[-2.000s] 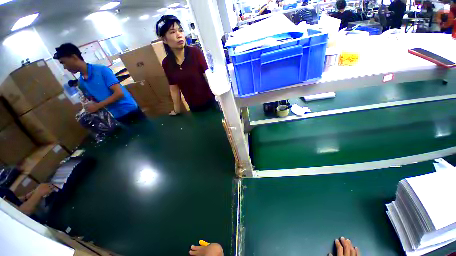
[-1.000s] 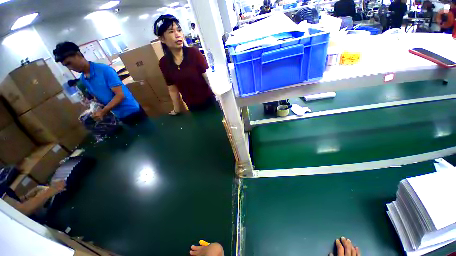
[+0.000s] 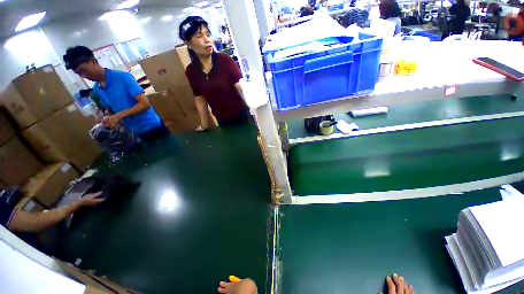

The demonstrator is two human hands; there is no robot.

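Note:
My left hand [image 3: 238,286] is at the bottom edge, over the dark green bench [image 3: 172,247], mostly cut off by the frame. A small yellow-orange patch [image 3: 234,279] shows at its fingers; I cannot tell if it is a finger cover or a held thing. My right hand [image 3: 397,285] rests on the green bench top at the bottom right, fingertips forward, with nothing seen in it; the rest is cut off. A thick panel stack [image 3: 499,238] with white sheets on top stands right of my right hand, not touching it.
A white post [image 3: 261,120] rises between the bench sections. A blue crate [image 3: 327,72] and a red-edged phone [image 3: 499,68] are on the white shelf. Tape [image 3: 326,127] lies below. Two people stand across the bench; another person's arm [image 3: 54,215] reaches in at left. Cartons [image 3: 46,106] stand behind.
The person at far left has reached further over the bench, and the dark pile there has spread rightward. The blue-shirted person's hands have moved. My hands have stayed in place.

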